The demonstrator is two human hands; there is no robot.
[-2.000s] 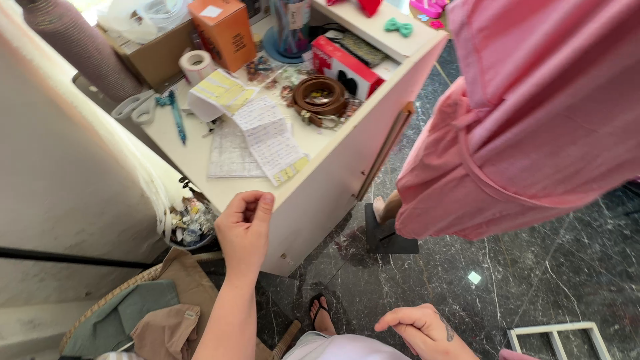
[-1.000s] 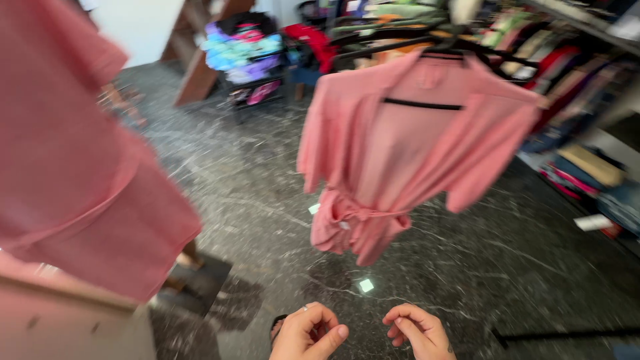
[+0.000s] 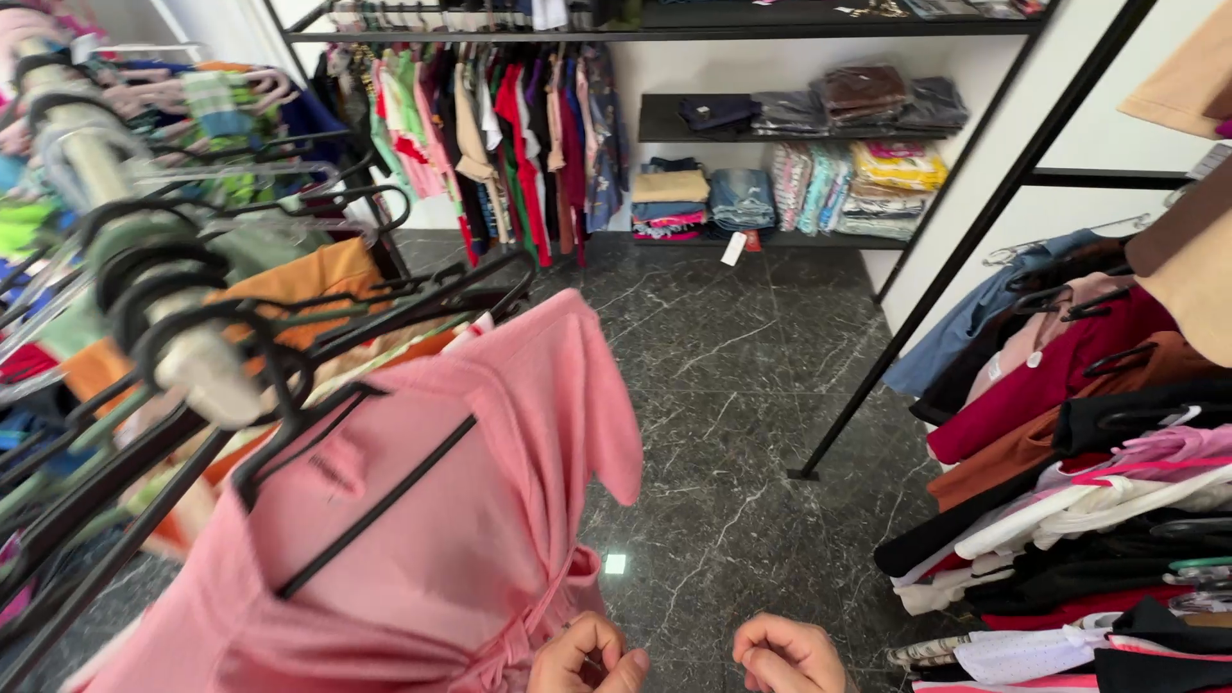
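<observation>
At the bottom of the head view, my left hand (image 3: 589, 656) has its fingers loosely curled, with nothing seen in them. It is beside the tied waist of a pink garment (image 3: 385, 539); whether they touch I cannot tell. My right hand (image 3: 787, 654) is a little to the right over the dark floor, fingers bent inward and nothing visible in them. The pink garment hangs on a black hanger (image 3: 380, 505) at the front end of a pale rail (image 3: 207, 371), where more hangers with clothes crowd behind it.
Clothes (image 3: 1049, 404) hang closely along the right side, near a slanting black metal post (image 3: 924, 318). Further back are a row of hanging garments (image 3: 520, 144) and black shelves (image 3: 664, 120) with folded clothes (image 3: 741, 197). Dark veined marble floor (image 3: 712, 423) runs between them.
The view has swung far from the white desk to the clothes racks. The pink garment on the hanger is now close at the left; one second ago it was farther off. Both hands remain low in view.
</observation>
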